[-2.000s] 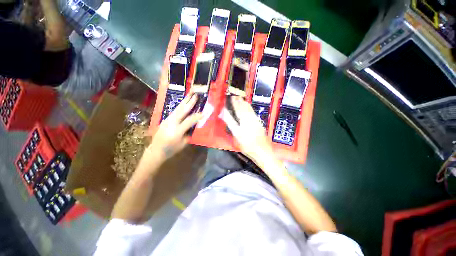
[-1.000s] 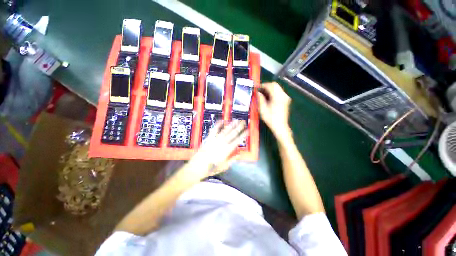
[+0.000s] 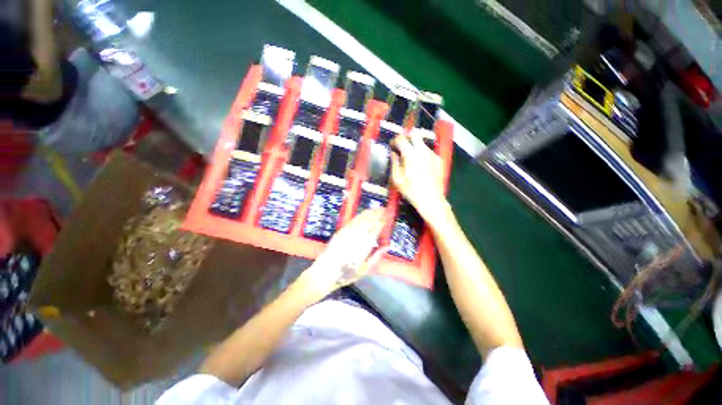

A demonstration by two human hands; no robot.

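Observation:
A red foam tray lies on the green bench, holding two rows of open flip phones. The phones' dark or shiny screen halves have pale borders, with lit keypads below; one front-row phone shows clearly. My left hand rests at the tray's front edge, fingers on or by the keypads of the two right front phones, with thumb and fingers apart. My right hand is over the screen half of the rightmost front phone and hides it. Blur hides whether its fingertips grip anything.
An open brown carton with a tan crumpled heap stands at the left. A grey test set is at the right, with red and black foam trays at lower right. Another person's arm shows at upper left.
My right hand has moved from beside the tray's right edge onto the rightmost front phone. My left hand stays near the right front keypads. The view has turned, so the tray looks tilted.

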